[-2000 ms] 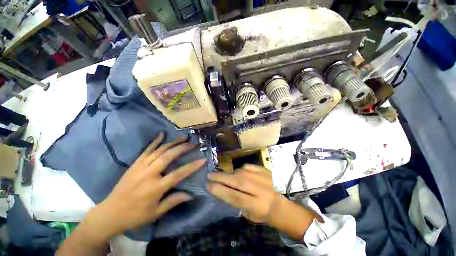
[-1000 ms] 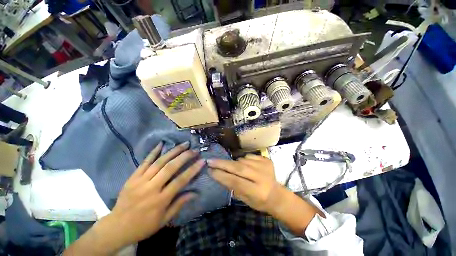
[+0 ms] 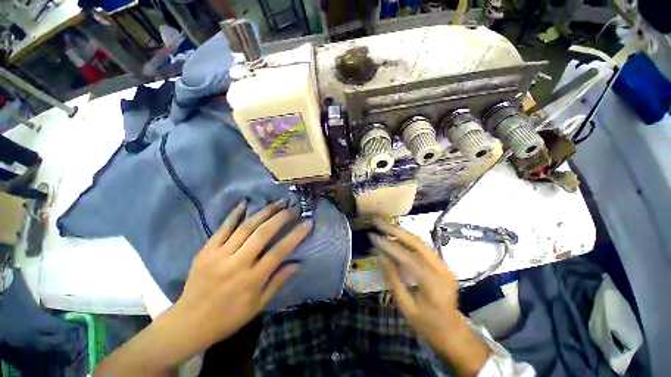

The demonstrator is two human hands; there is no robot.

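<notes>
The blue-grey garment piece (image 3: 147, 195) lies spread on the white table left of the overlock machine (image 3: 285, 110), with a dark seam line down its middle. Its edge passes under the presser foot area (image 3: 304, 202). My left hand (image 3: 246, 258) lies flat on the cloth, fingers spread, just left of the presser foot. My right hand (image 3: 419, 276) is off the cloth, over the machine bed opening (image 3: 366, 247), its fingers slightly blurred and holding nothing visible.
Four tension dials (image 3: 421, 140) line the machine front. Thread snips (image 3: 478, 233) and a cord loop lie right of the machine. Dark cloth pieces (image 3: 552, 313) are at lower right. A green basket (image 3: 94, 342) is at lower left. A blue item (image 3: 641, 87) is at upper right.
My right hand has left the cloth edge and moved right. The garment's right edge now lies as a curve beside the bed opening. My left hand has stayed on the cloth.
</notes>
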